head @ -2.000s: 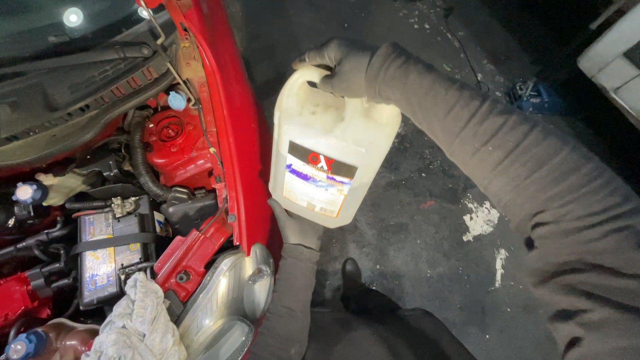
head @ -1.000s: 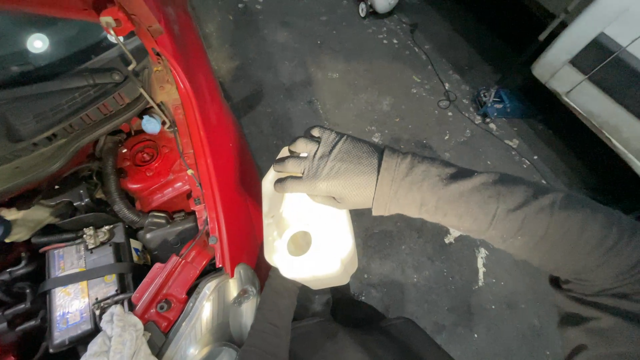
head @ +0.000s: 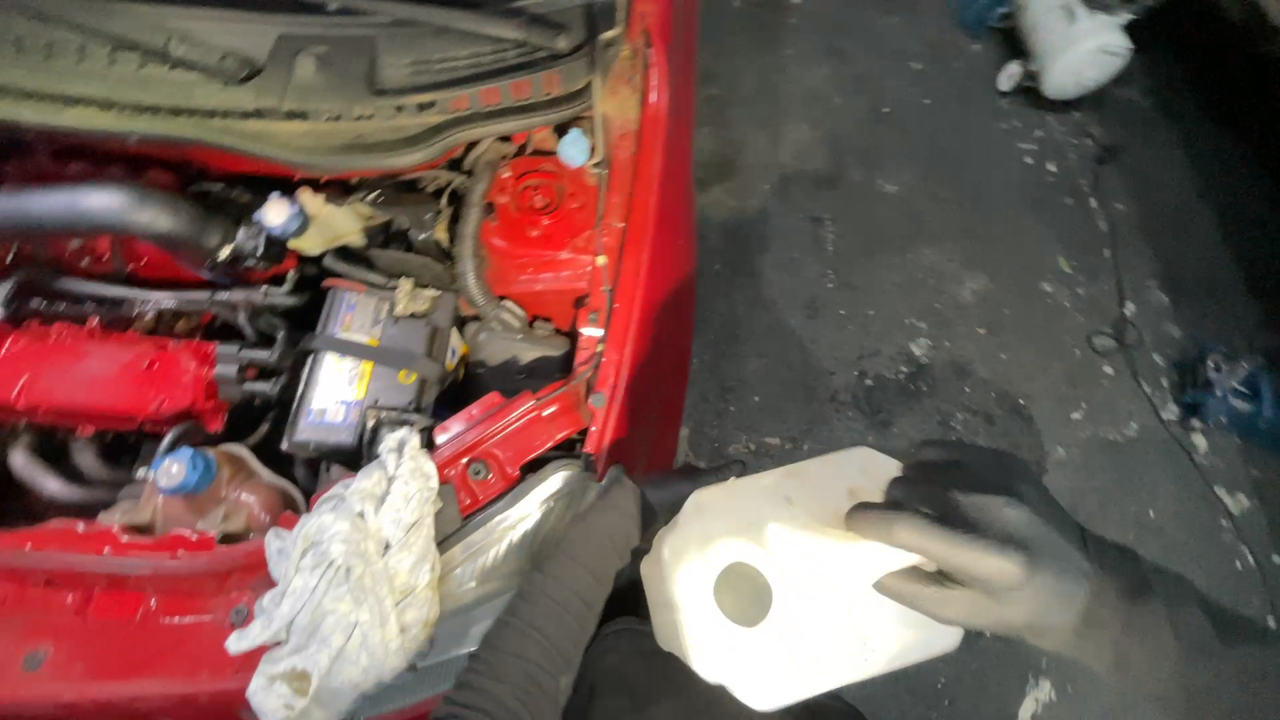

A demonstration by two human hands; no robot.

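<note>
A whitish plastic jug (head: 830,590), brightly lit, is at the bottom centre right, beside the red car's front corner. A round mark or opening shows on the face turned to me; which cannot be told. My right hand (head: 980,560), gloved and blurred by motion, grips the jug's right end. My left arm reaches up from the bottom edge past the headlight (head: 520,535). My left hand (head: 690,490), in a dark glove, is in shadow by the jug's upper left edge, mostly hidden.
The open engine bay holds a strapped battery (head: 365,370), a blue-capped reservoir (head: 215,490) and a red strut tower (head: 540,205). A crumpled white cloth (head: 350,580) lies over the front edge. A cable (head: 1125,330) runs along the dark floor near a blue object (head: 1230,390).
The jug was upright with its label towards me two seconds ago; now its face with the round mark shows. My right hand has moved to the jug's right end. The view has shifted towards the engine bay.
</note>
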